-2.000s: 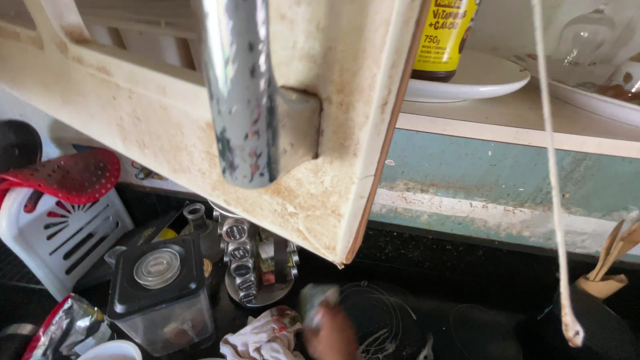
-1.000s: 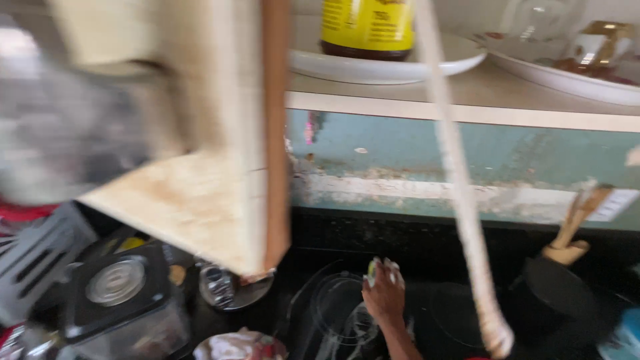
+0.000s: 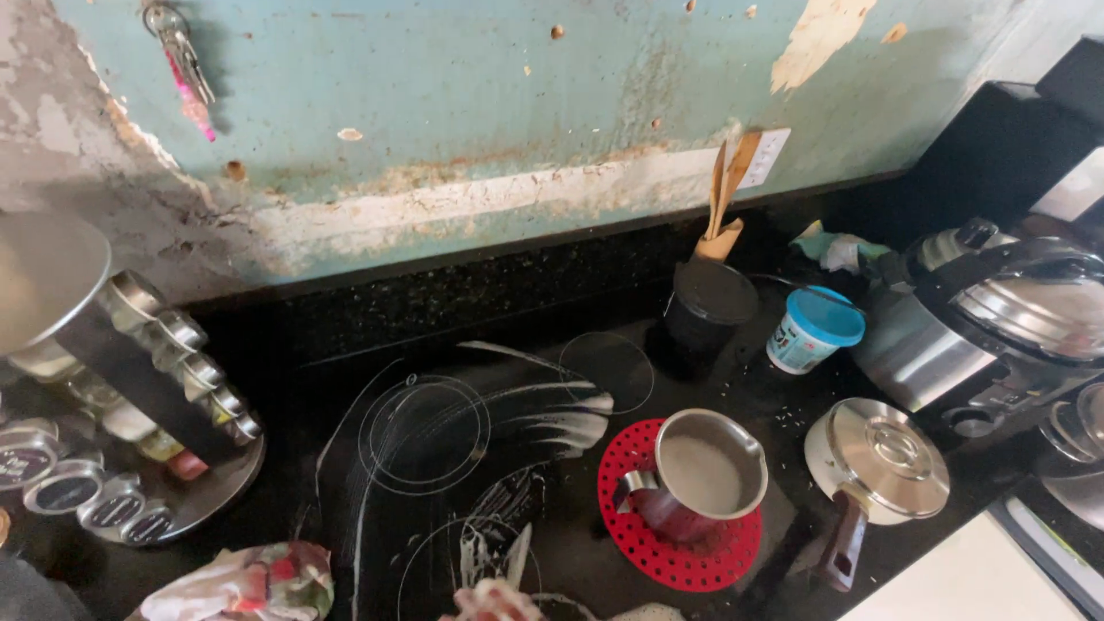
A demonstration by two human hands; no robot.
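Note:
At the bottom edge, my right hand (image 3: 493, 601) is partly in view, its fingers covered in white foam and low over the black glass cooktop (image 3: 423, 435); whether it holds anything is hidden. Streaks of suds curve across the cooktop around its ring markings. Left of the hand lies a crumpled patterned cloth (image 3: 246, 585). To the right, a metal pitcher (image 3: 711, 466) with greyish contents stands on a red perforated mat (image 3: 634, 552). My left hand is out of view.
A spice-jar carousel (image 3: 129, 414) stands at left. Rightward are a black container (image 3: 709, 302) with wooden utensils, a blue-rimmed tub (image 3: 811, 332), a lidded saucepan (image 3: 880, 461) and an electric pressure cooker (image 3: 940, 345). Keys (image 3: 183, 69) hang on the worn wall.
The view has swung down and right, and the cabinet door and shelf have left it. My right hand, on the cooktop's far part a second ago, is now at its near part.

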